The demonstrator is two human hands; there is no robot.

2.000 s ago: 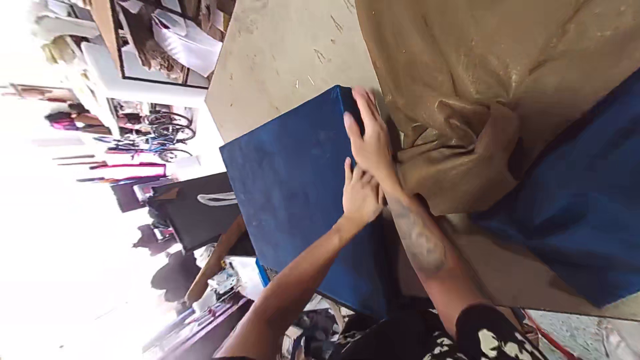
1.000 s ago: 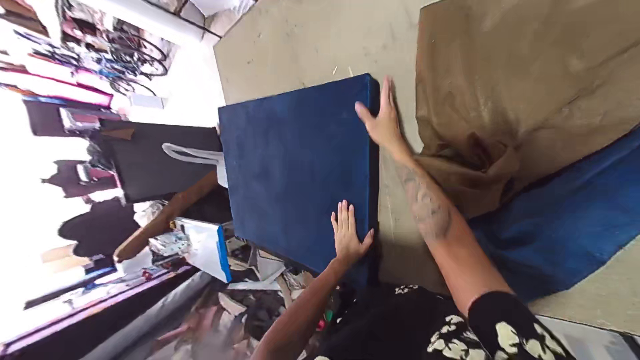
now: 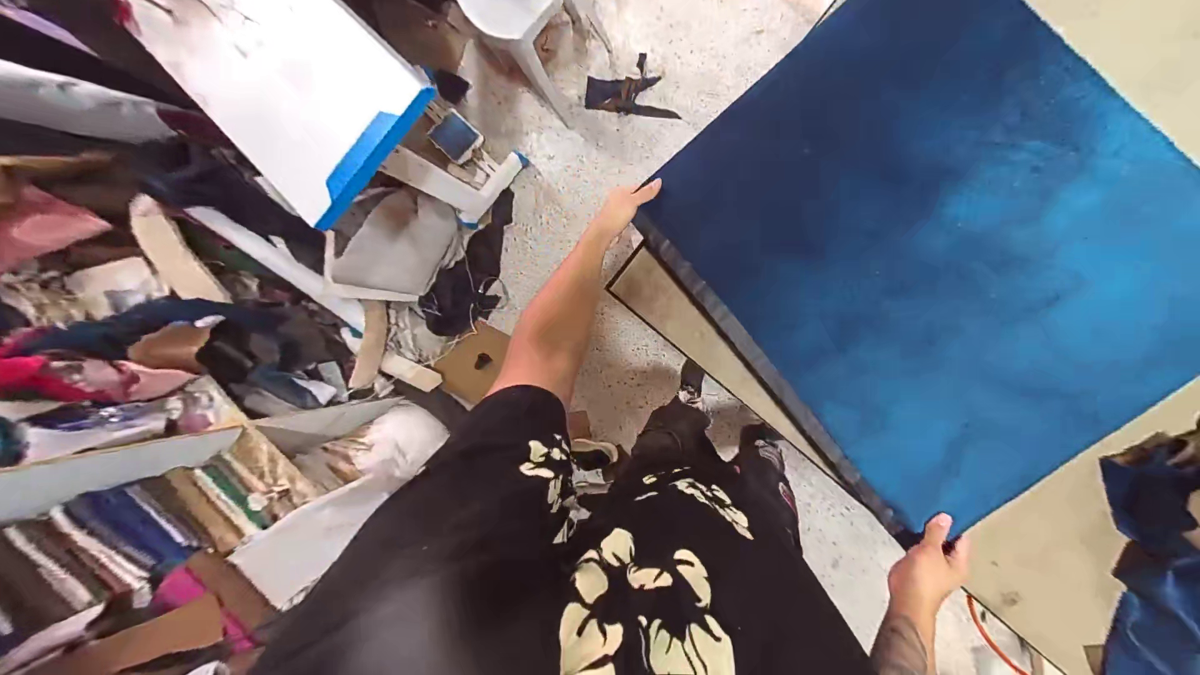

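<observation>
A square panel or cushion covered in blue fabric (image 3: 937, 244) lies tilted over the corner of a pale worktable (image 3: 1022, 562), its near edge reaching past the table's edge. My left hand (image 3: 623, 211) grips its left corner, thumb on top and fingers underneath, hidden. My right hand (image 3: 928, 567) holds the near corner at the lower right in the same way, thumb on the blue face. Loose dark blue fabric (image 3: 1158, 600) lies on the table to the right of my right hand.
Shelves with folded fabrics (image 3: 141, 525) and heaped scraps (image 3: 187, 347) stand at the left. A white board with a blue edge (image 3: 281, 94) is at the upper left, a white plastic chair (image 3: 525, 28) beyond. Dark scraps (image 3: 623, 94) and a cardboard piece (image 3: 473, 361) lie on the speckled floor.
My hands have gone from lying on the blue piece to gripping two of its corners, and the piece is turned and partly past the table's edge. The view has swung strongly.
</observation>
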